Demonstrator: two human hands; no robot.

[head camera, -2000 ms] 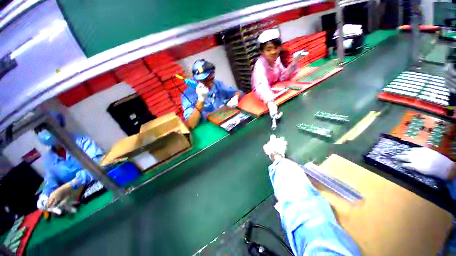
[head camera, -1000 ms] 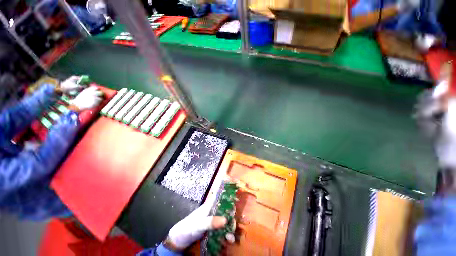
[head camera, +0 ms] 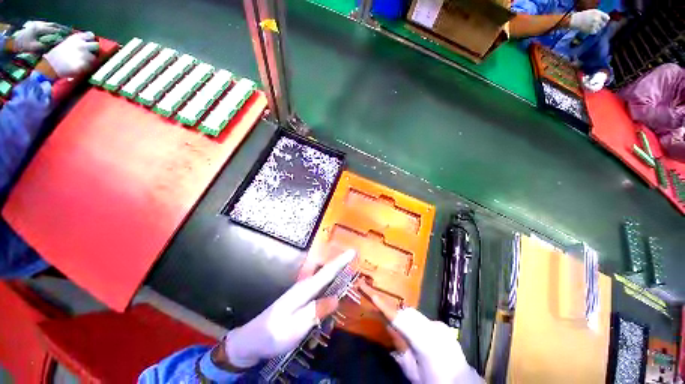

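My left hand, in a white glove with bare fingertips, holds a ridged grey strip with thin prongs, seen edge-on, over the fixture's near end. My right hand, gloved alike, has its bare fingers on the strip's upper end. The orange fixture lies under and beyond the hands; its far two pockets show no parts, and the nearest is partly hidden. The black screw tray, heaped with silver-white specks, stands left of it. The black electric screwdriver lies right of it.
A red board at left bears a row of white-topped green-edged strips. Another worker's gloved hands are beyond it. A metal post stands behind the tray. A cardboard sheet over silver strips lies at right. The green conveyor runs behind.
The view has swung and shifted. The left hand's green boards showed face-on before; now a grey ridged edge shows there. My right hand has come in from the far right to the strip.
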